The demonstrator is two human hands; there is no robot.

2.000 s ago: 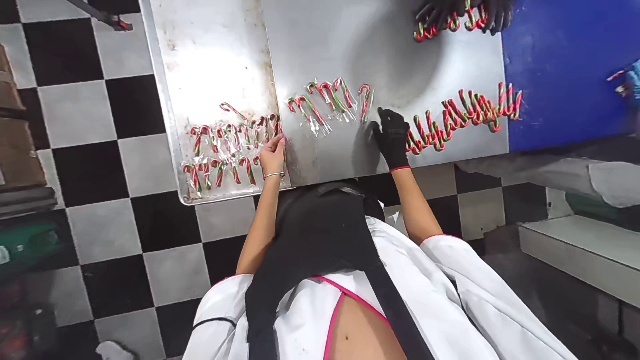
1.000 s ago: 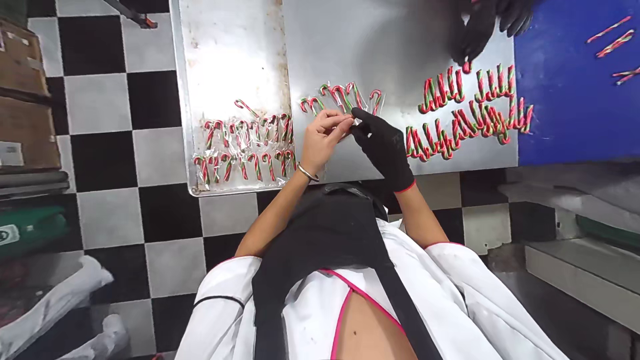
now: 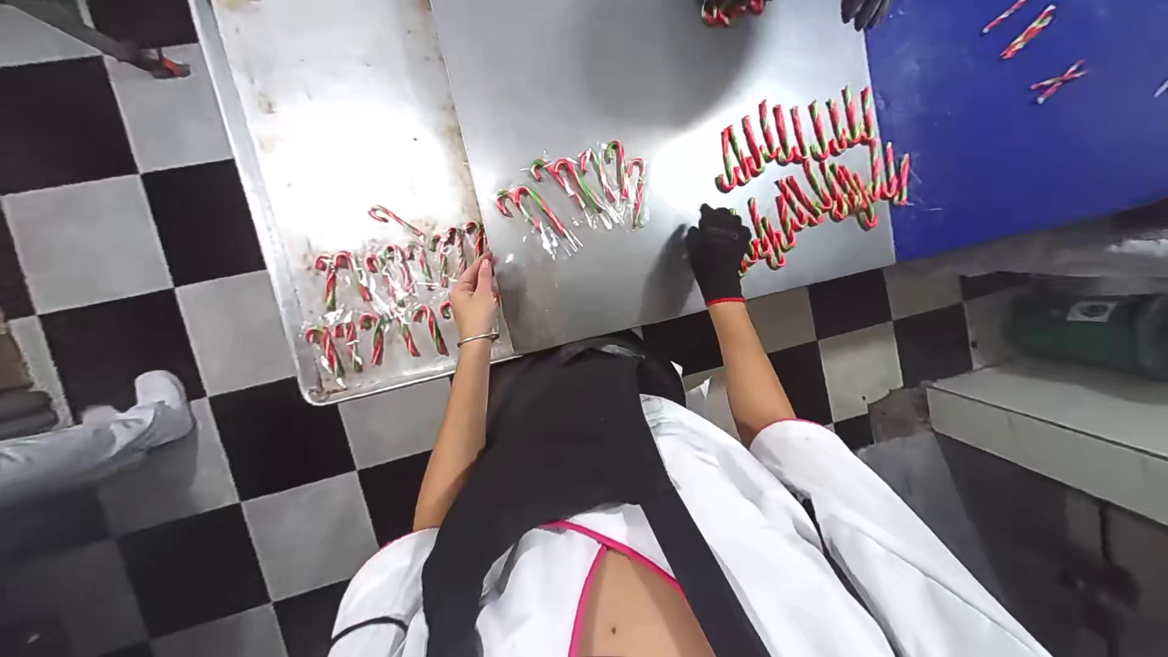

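My bare left hand [image 3: 474,306] is at the right edge of the metal baking tray [image 3: 306,342], its fingers pinching a small wrapped candy cane by the tray's rows of wrapped candy canes [image 3: 374,342]. My right hand [image 3: 719,251], in a black glove, rests on the steel table by the near left end of the unwrapped red and green candy canes [image 3: 803,205]; whether it grips one is hidden. Between my hands, farther back, lies a group of candy canes on clear wrappers [image 3: 584,187].
A blue mat [image 3: 985,119] at the right holds several loose candy sticks [image 3: 1028,32]. At the top edge are a co-worker's gloved hand [image 3: 865,11] and more candy canes [image 3: 733,11]. Another person's white-clad leg [image 3: 100,438] is at the left.
My hands were together near the middle group a second ago; now they are apart, the left over at the tray and the right by the unwrapped canes. The co-worker's hands have moved back.
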